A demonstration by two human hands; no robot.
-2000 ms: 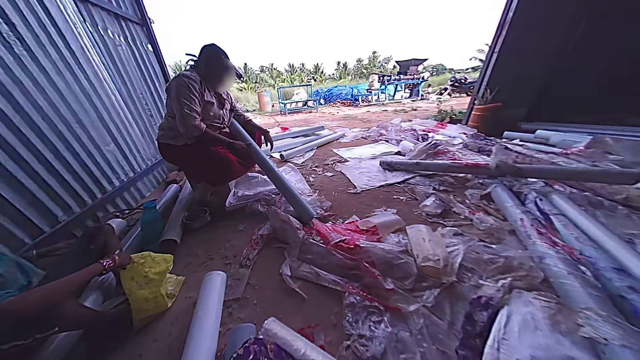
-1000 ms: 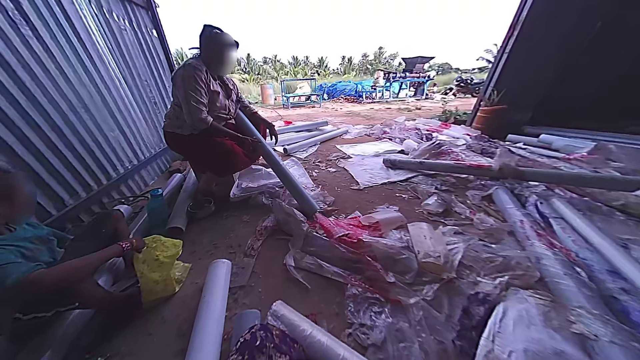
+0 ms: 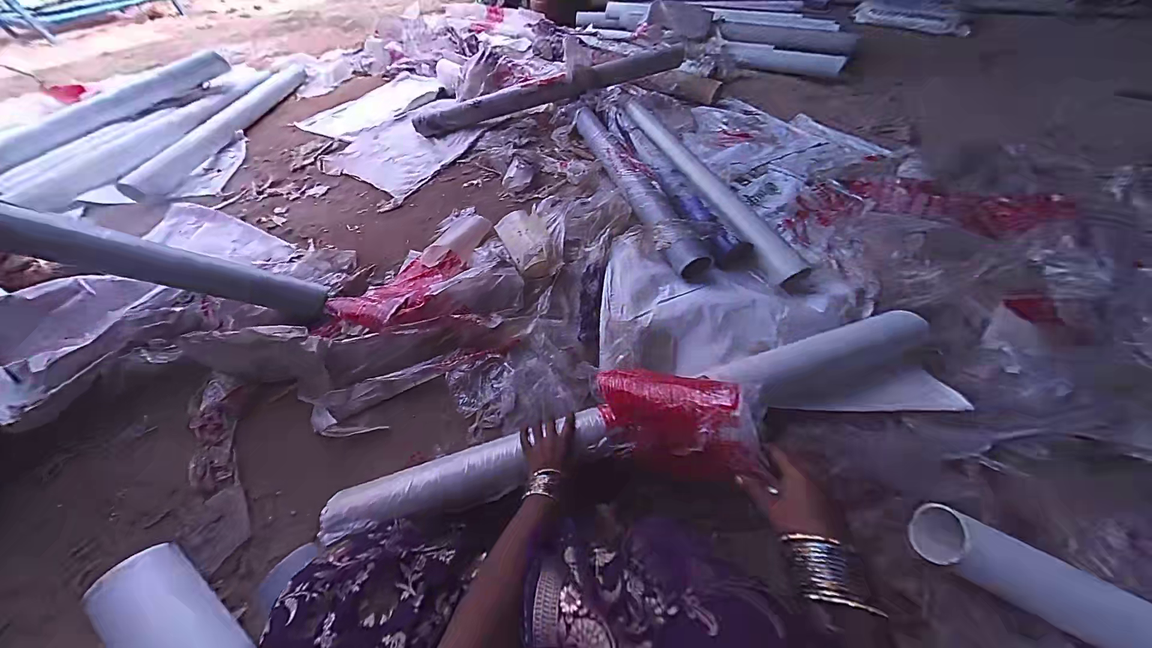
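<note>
A long pale roll or tube (image 3: 468, 472) lies slantwise before my lap, with red plastic film (image 3: 670, 409) wrapped around its middle and clear film at that wrap's right edge. My left hand (image 3: 547, 445) rests on the roll just left of the red film, its fingers spread over the top. At the lower right edge of the film, my right hand (image 3: 787, 490) has its fingertips on the plastic; whether they pinch it I cannot tell. The roll's right part (image 3: 828, 355) extends over white sheeting.
A grey tube (image 3: 180, 265) slants in from the left. Pale tubes (image 3: 162, 603) (image 3: 1044, 571) lie near both lower corners. Crumpled plastic film (image 3: 522, 378) and several tubes (image 3: 715, 193) cover the ground ahead. A darker tube (image 3: 549, 90) lies across the heap farther off.
The view has swung down and to the right. Both my hands, not visible before, are now in view at the wrapped roll. The seated people are out of view.
</note>
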